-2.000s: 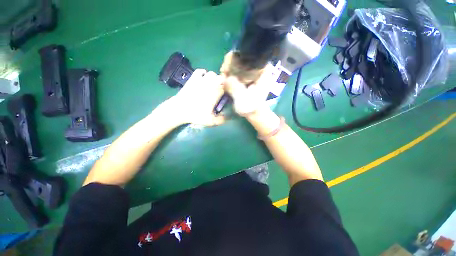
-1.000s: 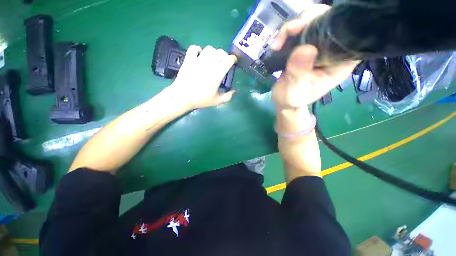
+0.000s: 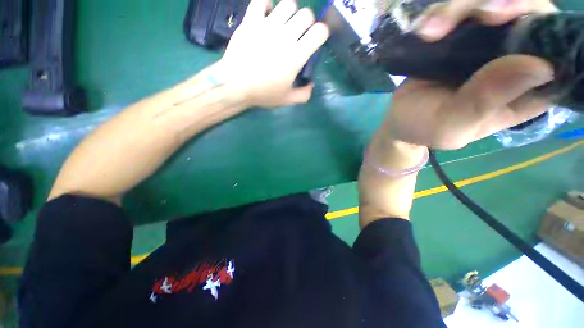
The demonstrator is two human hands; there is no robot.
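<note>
My left hand [image 3: 272,57] lies over a black housing [image 3: 211,24] on the green bench and grips it. The housing's wide end shows left of my fingers and a dark edge shows beside my thumb. My right hand [image 3: 474,96] is wrapped around the black electric screwdriver [image 3: 442,54], which is tilted nearly level and blurred. Its nose points left towards the screw feeder [image 3: 360,18], of which a white and blue-edged part shows at the top. The driver bit cannot be made out.
Other black housings [image 3: 51,57] lie at the upper left, with more cut off at the left edge. A black cord [image 3: 486,218] runs down to the right. Part of a clear plastic bag [image 3: 535,131] shows at right. The bench edge, yellow floor line and cardboard boxes [image 3: 563,224] lie beyond.
The view has shifted, so the bench things sit higher. My right hand has moved right with the screwdriver, which has tipped from upright to nearly level. My left hand stays on the housing.
</note>
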